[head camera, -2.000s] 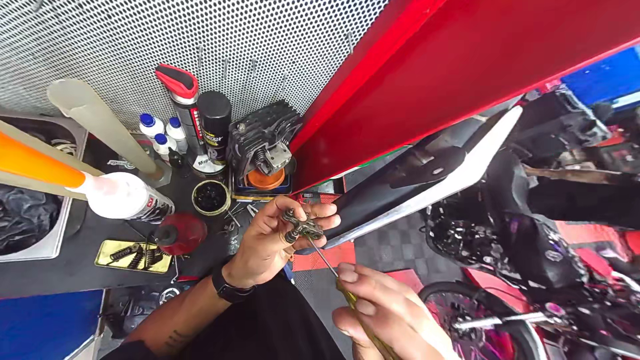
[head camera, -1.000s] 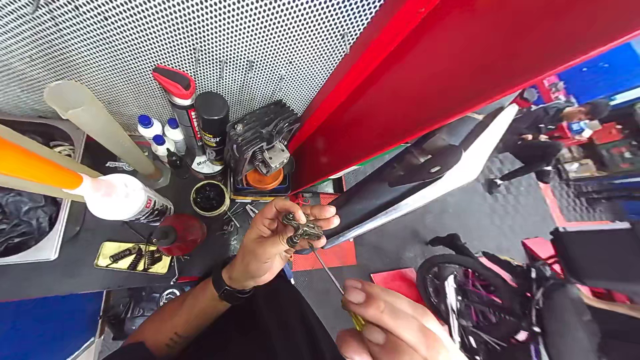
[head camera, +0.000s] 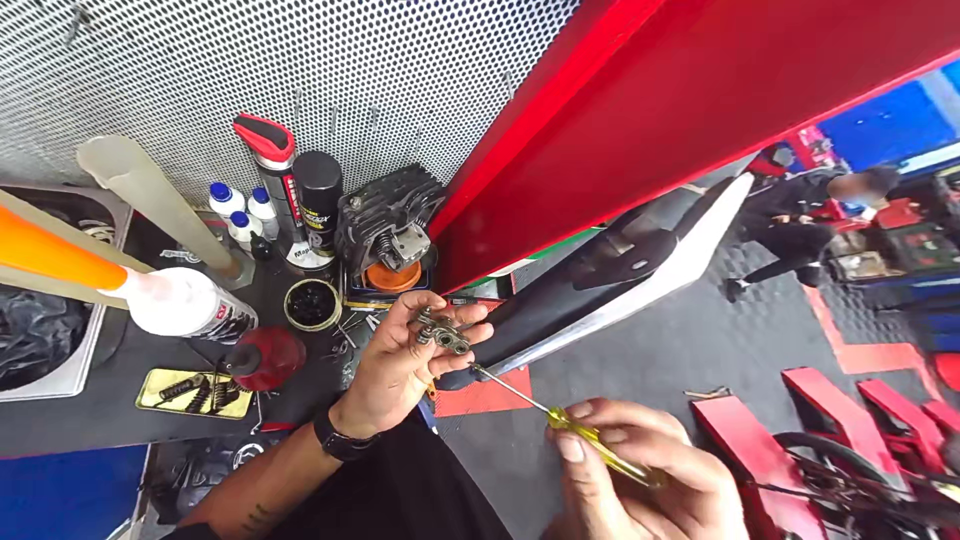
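My left hand (head camera: 409, 356), with a dark watch on its wrist, holds a small metal rocker arm assembly (head camera: 444, 334) between thumb and fingers. In my right hand (head camera: 652, 469) is a screwdriver (head camera: 592, 442) with a clear yellow handle. Its thin shaft points up and left, and the tip is just below and right of the metal part, close to the fingertips; whether it touches cannot be told. Behind the left hand an engine cylinder head (head camera: 390, 225) with fins stands on the bench, above an orange round cap (head camera: 394, 276).
On the bench are spray cans (head camera: 318, 191), small white bottles (head camera: 226, 200), a red bottle (head camera: 266, 358), a jar of dark liquid (head camera: 313, 304) and a yellow tray of springs (head camera: 195, 392). A red panel (head camera: 600, 135) rises at right. A person (head camera: 795, 206) stands farther off.
The screwdriver's handle now shows more in my right hand, and its tip appears slightly away from the metal part. My left hand keeps its hold. The background at right has shifted.
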